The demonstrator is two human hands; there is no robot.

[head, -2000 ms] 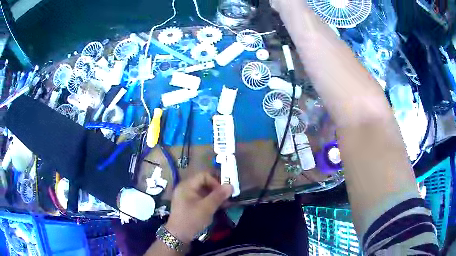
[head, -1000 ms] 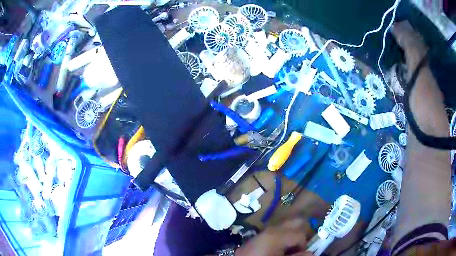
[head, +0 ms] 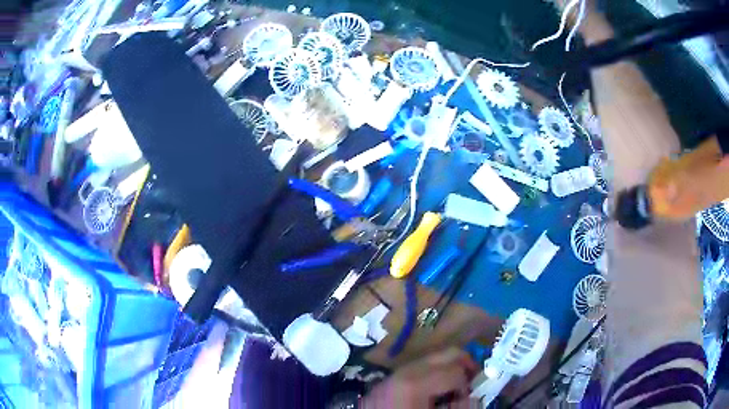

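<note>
A white handheld fan [head: 519, 343] with a slatted round head lies tilted at the bottom right of centre, over the brown board edge. My left hand [head: 432, 382], blurred and partly cut off by the bottom edge, is closed at the fan's short handle. My right forearm reaches up the right side to the top edge. My right hand is cut off or lost in the dark there, so its fingers cannot be made out. An orange electric screwdriver [head: 694, 185] hangs in front of my right forearm.
A yellow screwdriver [head: 416, 244] and white housing pieces [head: 494, 188] lie on the blue mat [head: 480, 279]. A black strip [head: 200, 168] crosses the left side. Fan grilles [head: 296, 70] lie behind it. A blue bin [head: 100, 319] stands lower left.
The view has swung left since the first frame. The orange electric screwdriver has come into view at right. My left hand stays at the fan's handle, and my right arm remains stretched upward.
</note>
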